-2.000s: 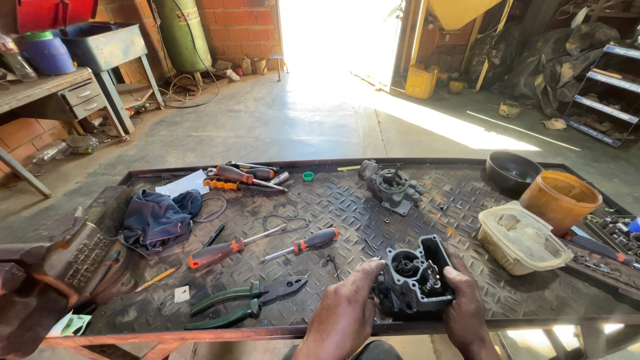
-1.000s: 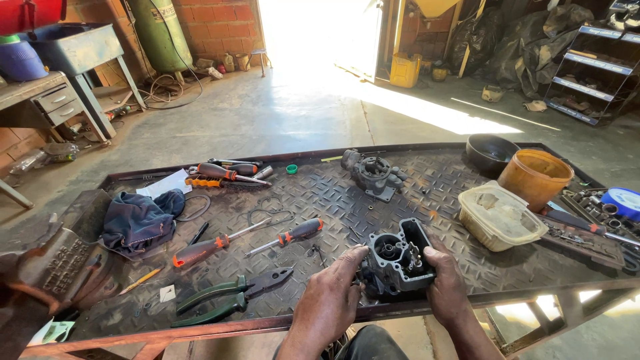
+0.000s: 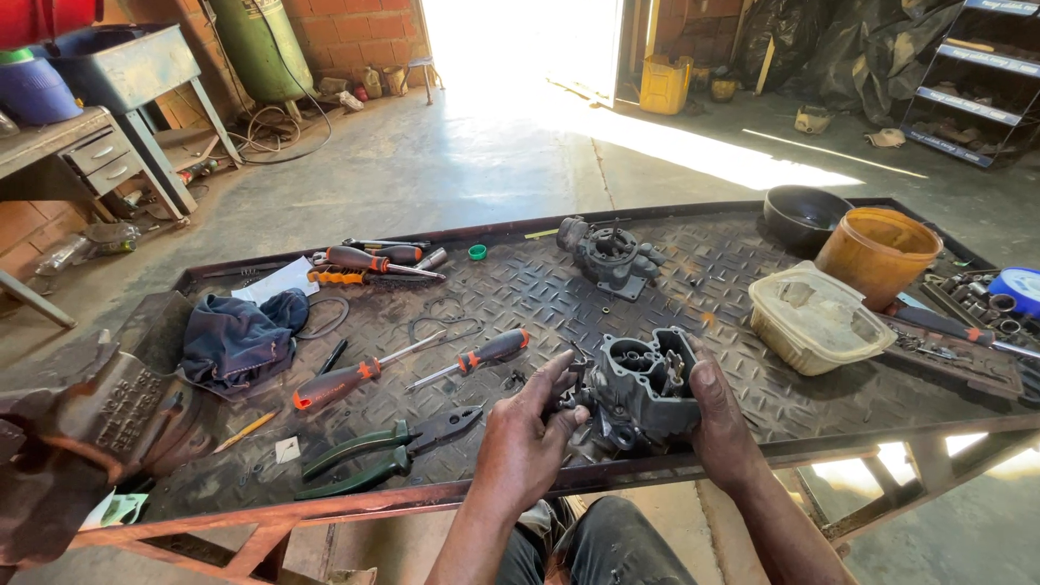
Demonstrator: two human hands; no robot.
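A metal carburetor body [image 3: 650, 382], its open chambers facing up, is at the near edge of the workbench between my hands. My left hand [image 3: 528, 431] has its thumb and fingers at the lever linkage on the body's left side. The fingers of my right hand [image 3: 723, 414] lie along the right wall of the body. Beyond it stands another carburetor part [image 3: 613, 256]. Left of my left hand are green-handled pliers [image 3: 398, 447], a short screwdriver [image 3: 475, 357] and a longer screwdriver [image 3: 366, 372]. A thin gasket [image 3: 445, 318] lies behind them.
A bench vise [image 3: 106, 422] and dark cloth [image 3: 240, 337] occupy the bench's left side. On the right are a plastic tub [image 3: 816, 317], an orange container [image 3: 877, 256], a black bowl [image 3: 804, 218] and sockets [image 3: 975, 296]. A raised rim [image 3: 520, 227] borders the bench.
My left hand has shifted from the top left edge of the carburetor body to the linkage at its side. My right hand stays on the right wall.
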